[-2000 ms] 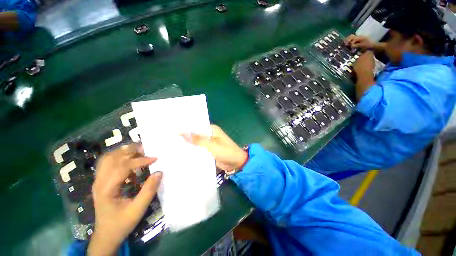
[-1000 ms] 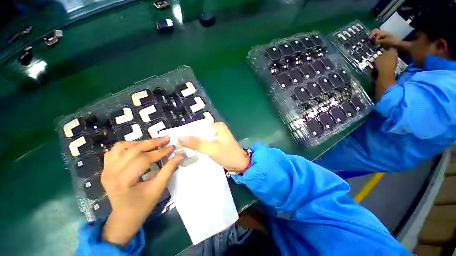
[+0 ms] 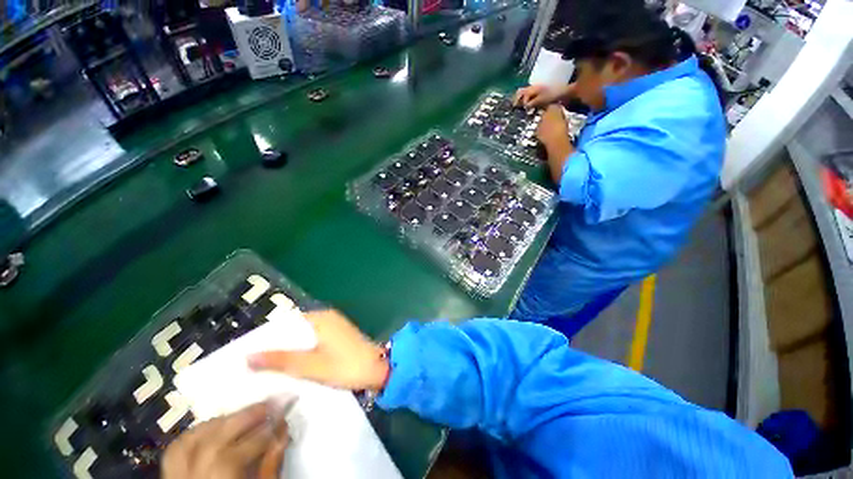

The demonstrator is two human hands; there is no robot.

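Observation:
A white liner sheet (image 3: 341,432) lies over the lower right of the near blister tray (image 3: 245,262). The side facing me looks blank. My right hand (image 3: 327,354) holds its upper part, thumb on top and fingers behind. My left hand (image 3: 229,449) is blurred at the lower edge, its fingertips at the sheet; whether they pinch anything I cannot tell. The near tray holds dark modules, several with cream L-shaped pads (image 3: 166,339). The sheet and my hands hide its lower right part.
A second tray of dark modules (image 3: 458,201) lies to the right on the green bench (image 3: 323,224). Beyond it a person in a blue smock (image 3: 645,140) works at another tray (image 3: 505,126). Small dark parts (image 3: 202,190) sit along the far side. A shelf (image 3: 786,243) stands far right.
The view has swung up and right, so tray and hands sit lower. The sheet, earlier upright, then angled down, still is in my right hand. My left hand has dropped towards the lower edge.

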